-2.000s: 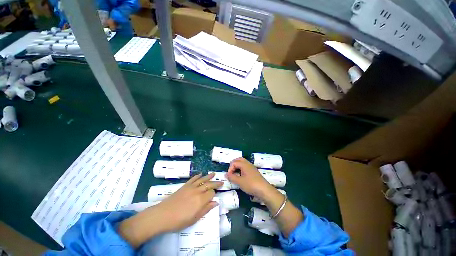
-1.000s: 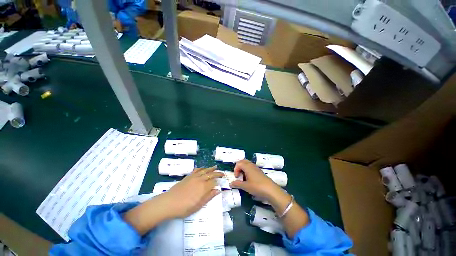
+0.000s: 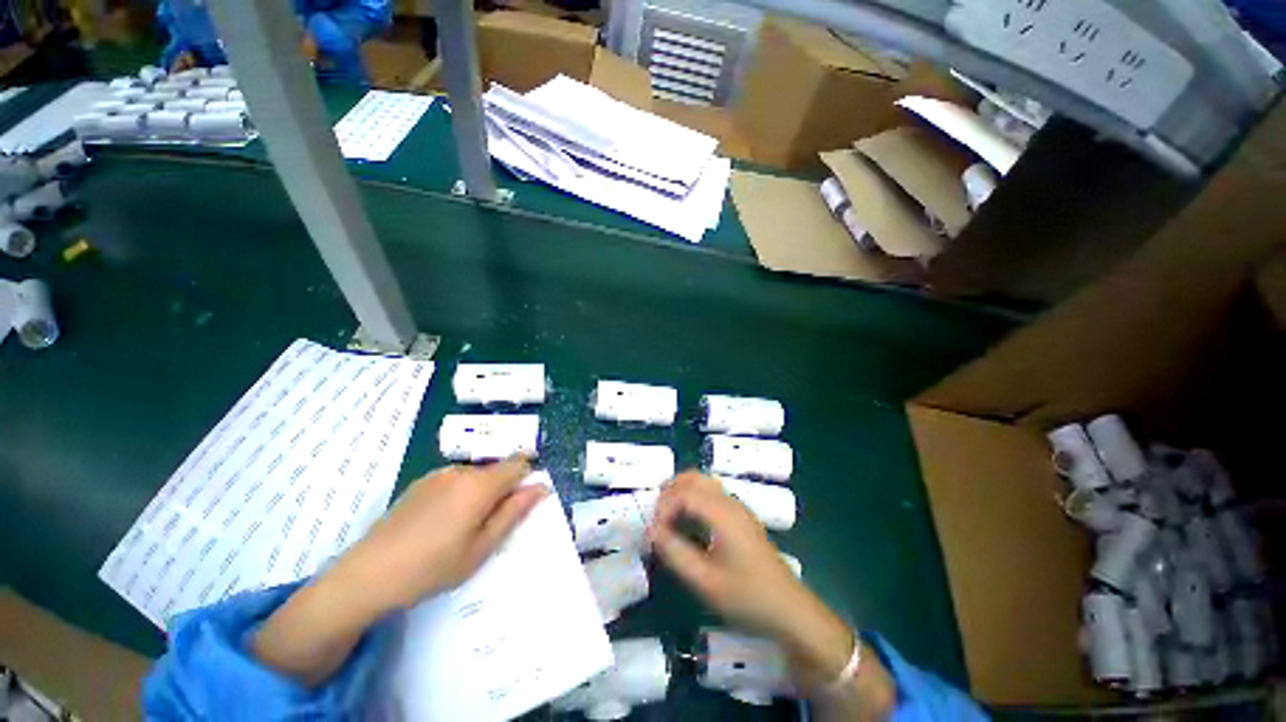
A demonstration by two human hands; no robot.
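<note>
White cylindrical units lie in three columns on the dark green bench; one unit [image 3: 631, 464] is in the middle column. My left hand [image 3: 458, 525] holds a white label sheet [image 3: 494, 635] at its upper edge, with fingertips near the left column. My right hand [image 3: 719, 543] is at the right end of another middle-column unit [image 3: 607, 521], thumb and fingertips bent together beside it. The hand is slightly blurred, and whether a label is at the fingertips cannot be seen. Some units are partly hidden by my hands and the sheet.
A spare label sheet [image 3: 268, 473] lies at left. A large carton [image 3: 994, 564] with jumbled units is at right. Grey posts [image 3: 317, 212] rise from the bench. Loose papers [image 3: 607, 155] and a small divided carton [image 3: 797, 226] are at the far side. A person in blue sleeves [image 3: 339, 35] is beyond.
My left hand has moved left and back from the middle column, and the sheet has tilted. My right hand is now lower, at a nearer unit. The middle-column unit it was touching now lies uncovered.
</note>
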